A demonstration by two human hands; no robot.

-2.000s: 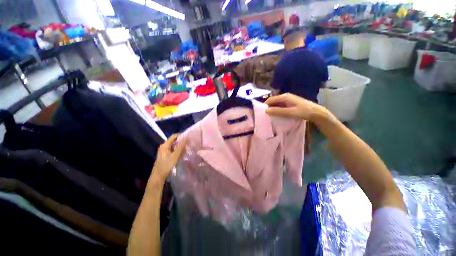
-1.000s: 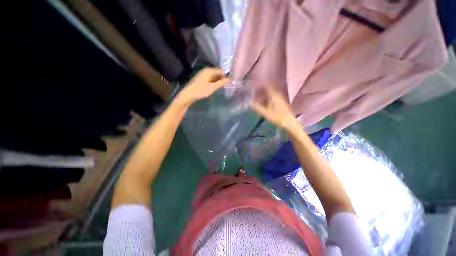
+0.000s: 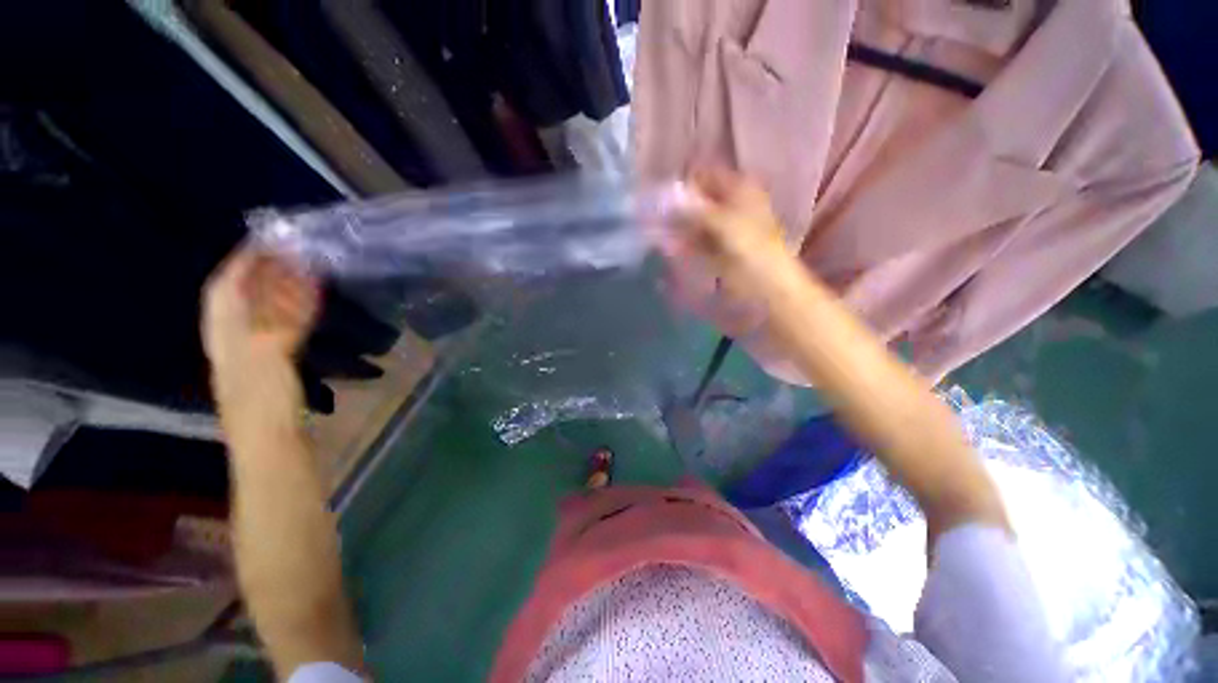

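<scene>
A clear poly bag (image 3: 468,227) is stretched sideways between my two hands and is blurred by motion. My left hand (image 3: 265,304) grips its left end in front of the dark garments. My right hand (image 3: 728,234) grips its right end, in front of the pink jacket's left edge. The film hangs down between the hands over the green floor. The pink jacket (image 3: 922,167) hangs open at the front at the upper right, with a dark bar showing inside it. Its hook is out of view.
Dark garments (image 3: 120,254) hang along the left side, with a brown one and a white strip among them. A glaring pile of poly bags (image 3: 1042,547) lies at the lower right on a blue crate (image 3: 801,460). A thin dark pole stands below the jacket.
One second ago my hands were close together on the film beside the jacket. Now my left hand has moved far left and the bag is spread wide. Earlier both hands were at the jacket's shoulders.
</scene>
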